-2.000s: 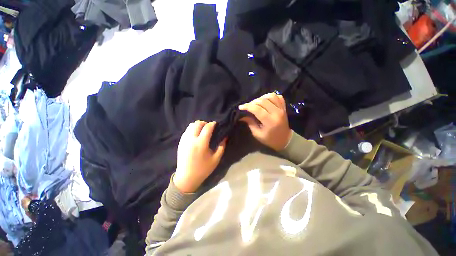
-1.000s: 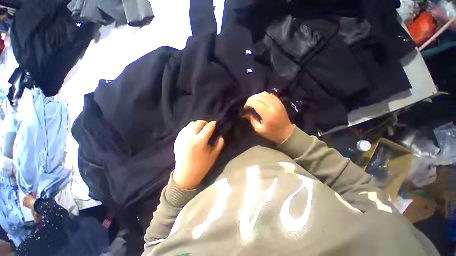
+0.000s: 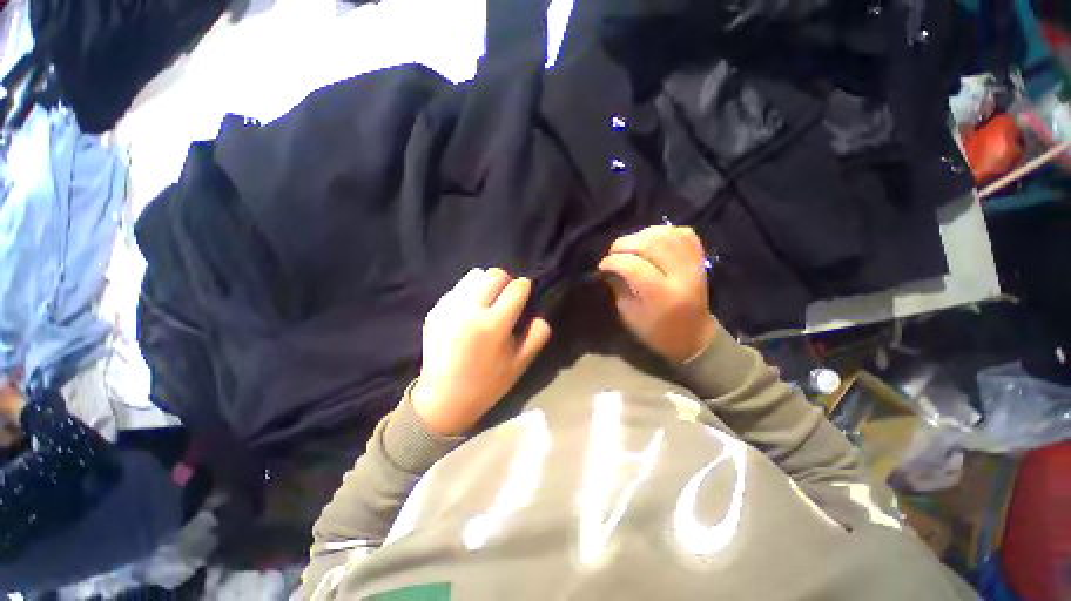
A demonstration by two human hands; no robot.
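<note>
A black garment lies spread on the white table in front of me, with small bright snaps near its middle. My left hand grips its near edge between thumb and fingers. My right hand grips the same edge a little further right, with the fingers curled. A dark strip of cloth runs between the two hands. The fingertips are partly hidden in the black cloth, and I cannot tell whether the right hand also holds a small tool.
Black garments with shiny lining lie at the right on the table. Light blue cloth and a black heap are at the left. A person's dotted dark sleeve is at lower left. Plastic bags and a carton are at lower right.
The view has shifted, and a red object shows at lower right. The hands are slightly further apart along the black edge, both still gripping it.
</note>
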